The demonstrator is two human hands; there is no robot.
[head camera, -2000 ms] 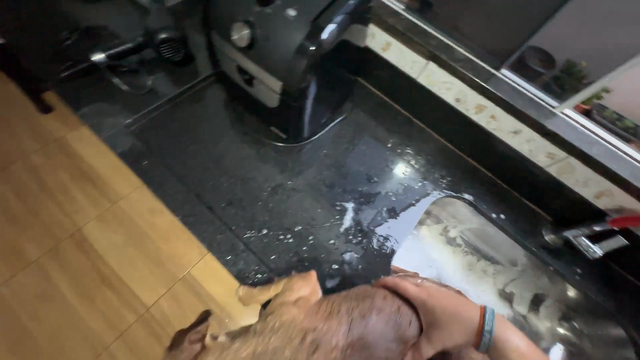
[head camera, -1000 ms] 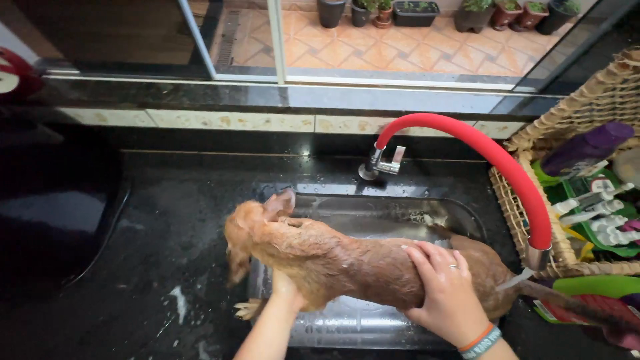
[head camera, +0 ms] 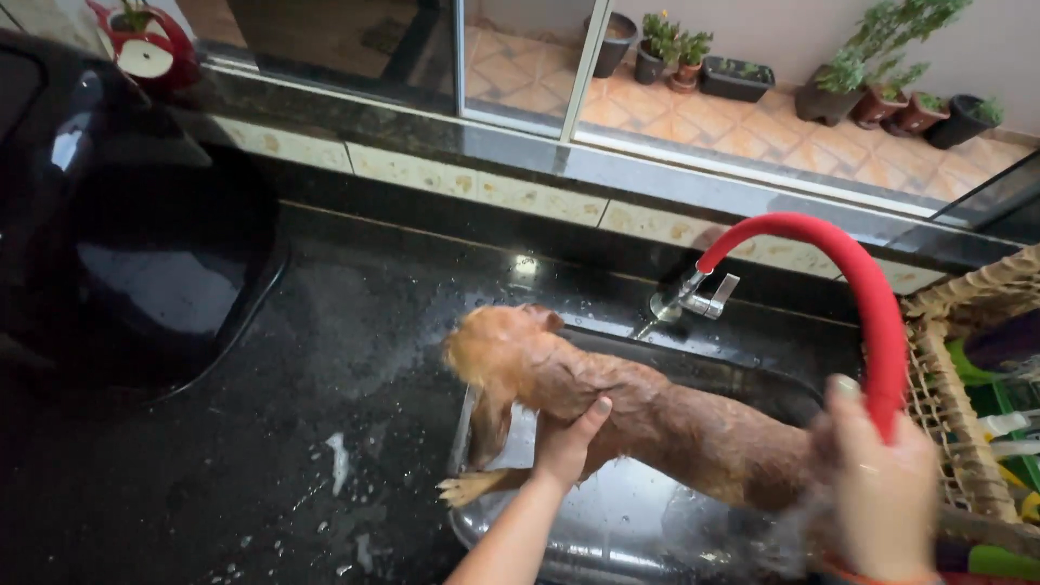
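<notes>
A wet brown dog (head camera: pixel 691 431) stands in a stainless steel sink (head camera: pixel 626 520), its head blurred and one front paw over the sink's left rim. My left hand (head camera: pixel 569 443) grips the dog around the chest behind the front leg, thumb on its side. At the right, my right hand (head camera: pixel 881 479), blurred by motion, is closed around the lower end of the red flexible faucet hose (head camera: pixel 881 325). Water sprays below it over the dog's rear, which is partly hidden. The chrome faucet base and lever (head camera: pixel 691 301) are behind the sink.
Water drops and foam lie on the black stone counter (head camera: pixel 309 349). A glossy black appliance (head camera: pixel 162 244) is at left, near a red pot (head camera: pixel 150 53) on the sill. At right is a woven basket (head camera: pixel 959 406) with bottles. Potted plants (head camera: pixel 735 77) show beyond the window.
My right hand has left the dog's back and taken hold of the red faucet hose. My left hand remains at the dog's chest. The view has shifted.
</notes>
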